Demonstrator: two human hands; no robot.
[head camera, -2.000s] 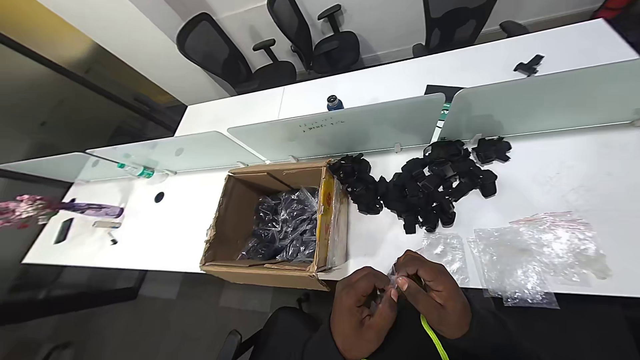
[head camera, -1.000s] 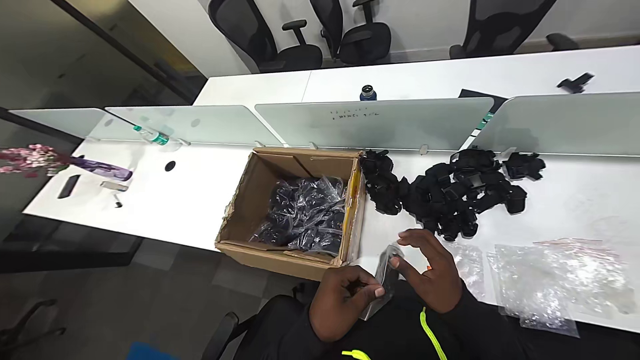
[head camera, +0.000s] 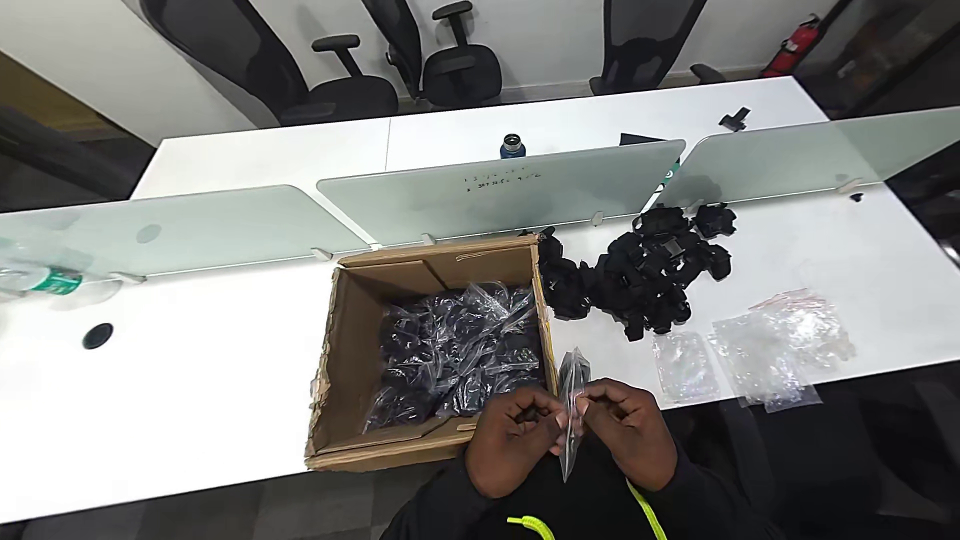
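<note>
A clear plastic bag (head camera: 574, 409) is pinched between my left hand (head camera: 514, 439) and my right hand (head camera: 628, 431), just off the right front corner of the open cardboard box (head camera: 322, 397). Something dark shows inside the bag, too unclear to name. Within the box lie several clear bags (head camera: 465, 352) with black items in them. Beyond my hands, a heap of black strap-like items (head camera: 649, 262) rests on the white table. Flat clear plastic bags (head camera: 686, 367) and a larger pile of them (head camera: 780, 345) lie to the right of my right hand.
Frosted glass dividers (head camera: 495, 195) run behind the box and heap. A blue bottle (head camera: 512, 146) stands beyond them, and another black item (head camera: 734, 119) lies on the far table. At left are a plastic bottle (head camera: 56, 280) and a round black table insert (head camera: 97, 336).
Both hands, low before the table two seconds ago, have come up beside the box's right front corner. The bag between them now stands upright and shows more fully. The view has shifted.
</note>
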